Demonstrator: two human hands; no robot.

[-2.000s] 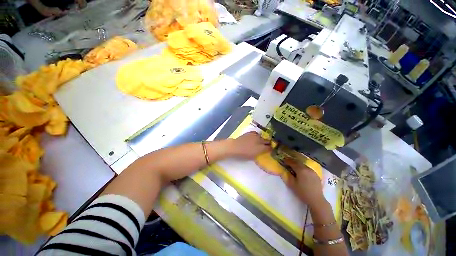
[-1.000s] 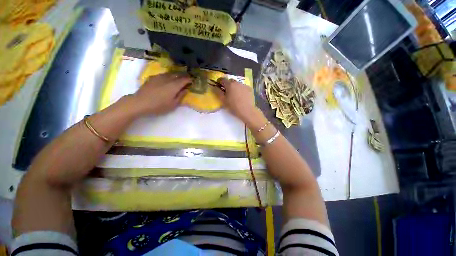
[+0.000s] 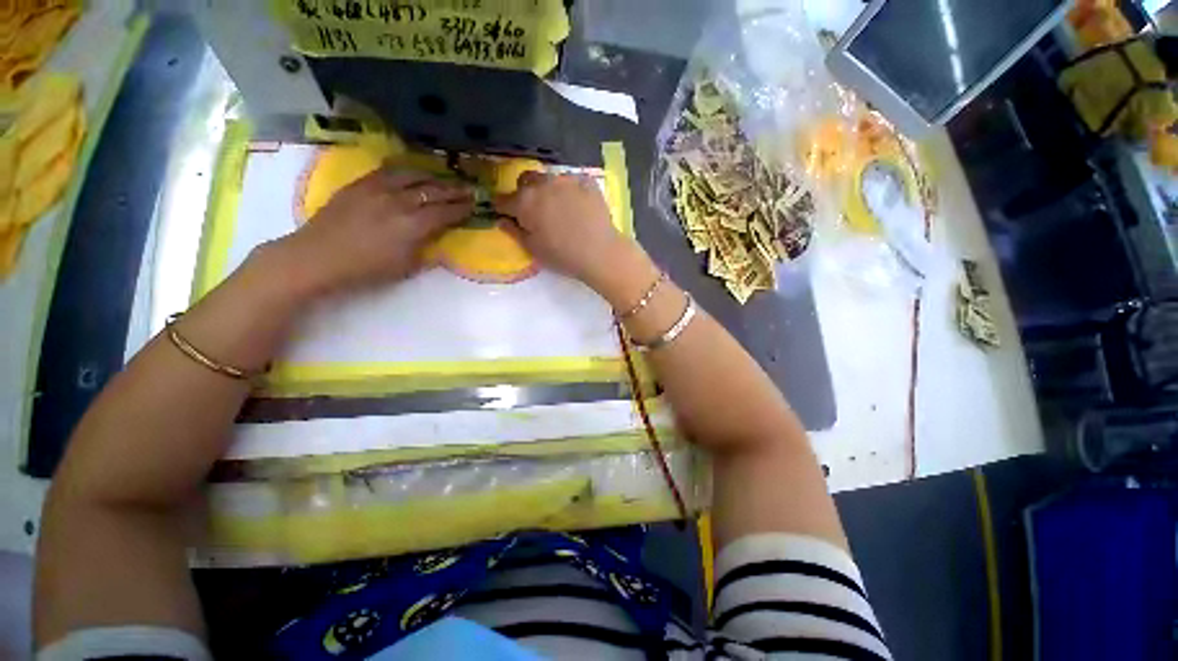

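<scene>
A yellow fabric panel [image 3: 488, 254] lies on the white template [image 3: 375, 325] under the dark sewing head [image 3: 426, 106]. A small greenish label frame [image 3: 481, 207] sits over it. My left hand [image 3: 375, 226] lies over the panel's left part, its fingertips at the frame; whether they pinch anything is hidden. My right hand [image 3: 562, 222] is at the frame's right side, fingers closed, with a small dark tip of thread snips at the fingertips. The red-dark cord [image 3: 640, 400] runs from under my right wrist toward me.
A label pile [image 3: 736, 207] lies on clear plastic right of the template. Beyond are a whitish ring [image 3: 891, 200], a small label bundle [image 3: 975, 307] and a grey screen [image 3: 950, 45]. Yellow pieces [image 3: 39, 155] lie at the far left. Marked yellow tape [image 3: 426, 32] is on the machine head.
The view has swung from the left side to straight down over the template. Both hands stay at the frame; since a second ago more of the panel's left lobe shows.
</scene>
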